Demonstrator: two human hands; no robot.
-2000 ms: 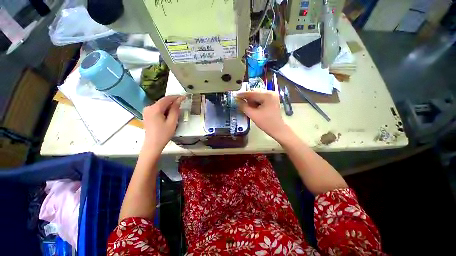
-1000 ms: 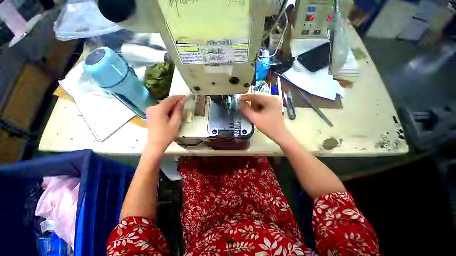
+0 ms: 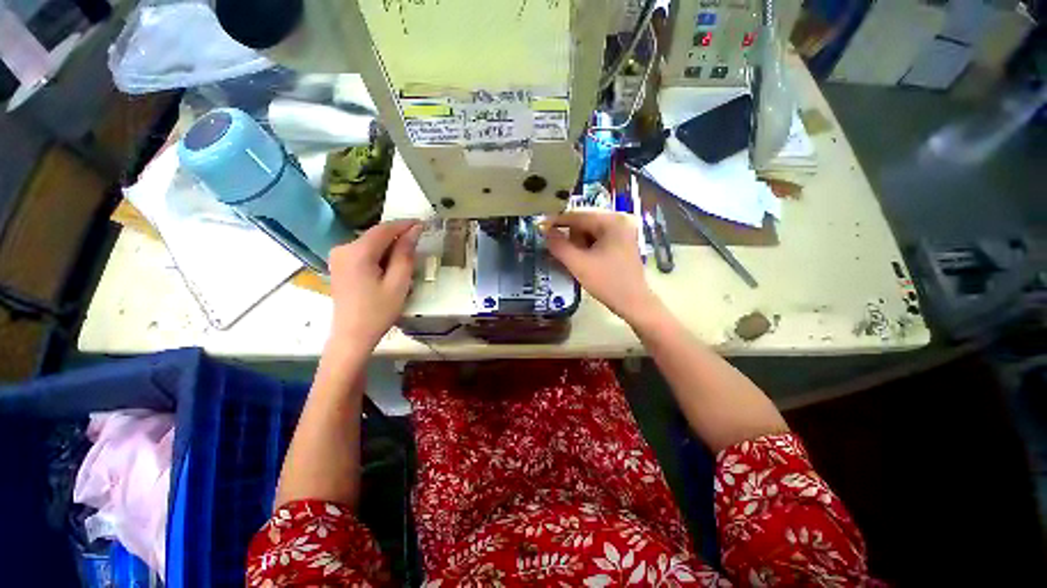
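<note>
The cream sewing machine head (image 3: 488,172) with its yellow label stands in the middle. Below it are the dark presser foot and needle area (image 3: 511,230) and the shiny needle plate (image 3: 517,281). My left hand (image 3: 373,276) is at the left of the plate, thumb and forefinger pinched together. My right hand (image 3: 603,258) is at the right of the presser foot, fingertips also pinched close to it. Thread between the hands is too fine to make out, so what either pinch holds cannot be told.
A light blue flask (image 3: 247,167) lies on white papers at left. The blue crate (image 3: 189,459) holds pink fabric (image 3: 126,477). At right are a phone (image 3: 714,129), a dark-handled tool (image 3: 662,241), a slim grey blade (image 3: 726,253) and the control box (image 3: 712,46).
The whole view has shifted slightly with the head. Both hands stay at the two sides of the presser foot, with fingertips still pinched.
</note>
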